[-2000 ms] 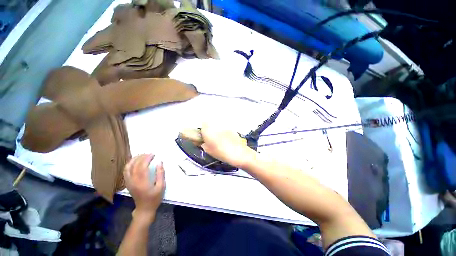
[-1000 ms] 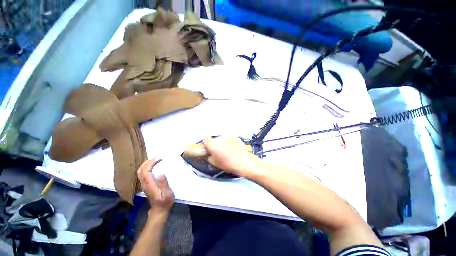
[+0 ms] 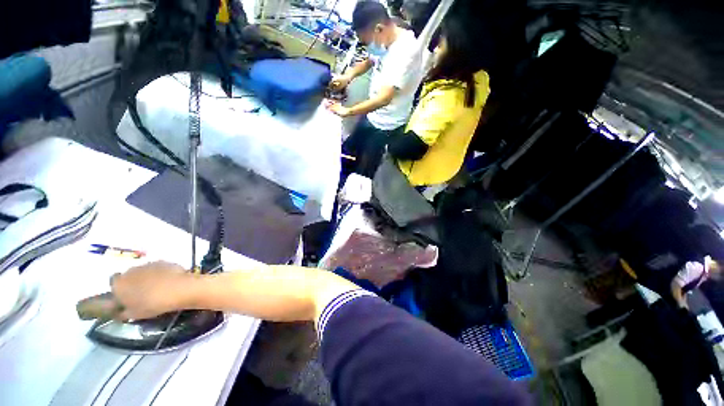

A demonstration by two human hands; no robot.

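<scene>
My right hand grips the handle of the steam iron, whose dark pointed soleplate stands on the white table near its front right edge. A dark hose and a spring cable run up from the iron. Grey and white strips show beside and below the iron; what they are is not clear. Dark-edged curved strips lie at the left. A finger-length red and dark item, perhaps a pen, lies behind my hand. My left hand is out of the picture.
A dark flat mat lies beyond the table. Behind it are a second white-covered table with a blue padded block, a person in white and a person in yellow. Dark clothes and a blue crate are at the right.
The view has swung far to the right. The brown pieces and my left hand have left the picture, and other people have come into view. My right hand still holds the iron.
</scene>
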